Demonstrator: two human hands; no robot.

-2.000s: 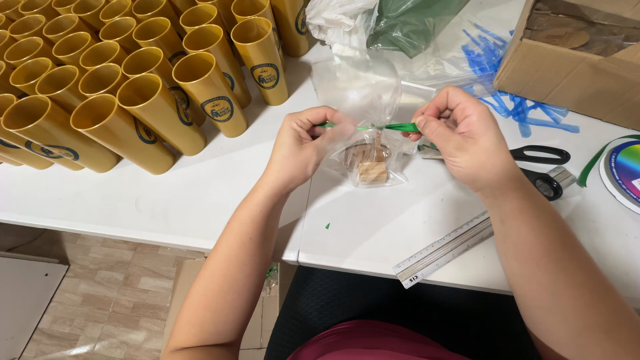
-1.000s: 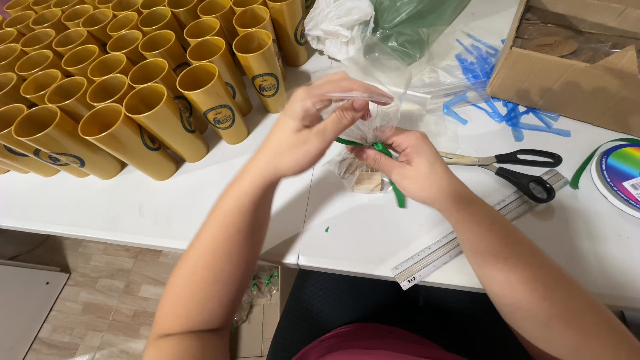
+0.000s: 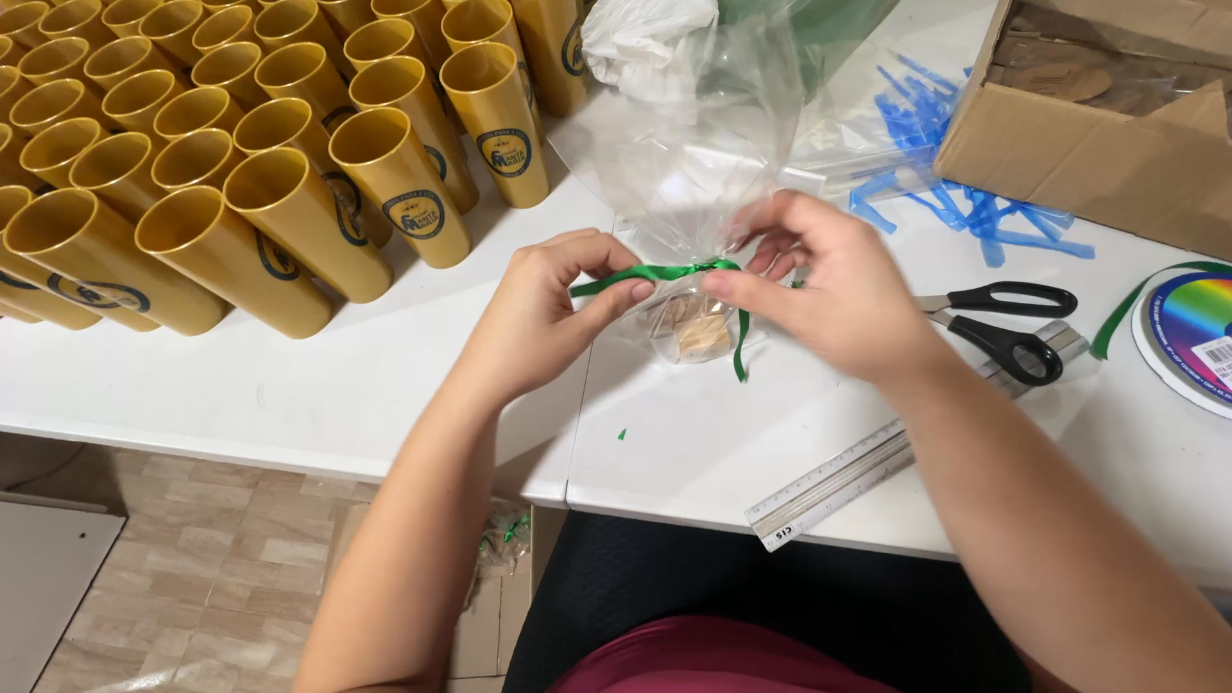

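Observation:
A clear cellophane bag [image 3: 674,164] stands on the white table with small light-brown pieces [image 3: 703,335] in its bottom. Around its gathered neck runs a green satin ribbon [image 3: 664,273], crossed or knotted at the front. My left hand [image 3: 568,308] pinches one ribbon end between thumb and fingers, left of the neck. At the right of the neck, my right hand [image 3: 818,279] has its thumb against the ribbon by the knot; its fingers are partly hidden and blurred. The other ribbon end hangs down beside the bag.
Many gold plastic cups [image 3: 404,192] fill the left of the table. Black-handled scissors [image 3: 1011,308] lie over a metal ruler [image 3: 847,472] at right, near a ribbon spool [image 3: 1193,337]. Blue strips [image 3: 982,217] lie by a cardboard box [image 3: 1088,154]. Bags with green ribbons [image 3: 505,534] sit below the table.
The ribbon was held stretched between both hands, then lay wrapped around the bag's neck. My left hand has moved down from the bag's top and now holds a ribbon end.

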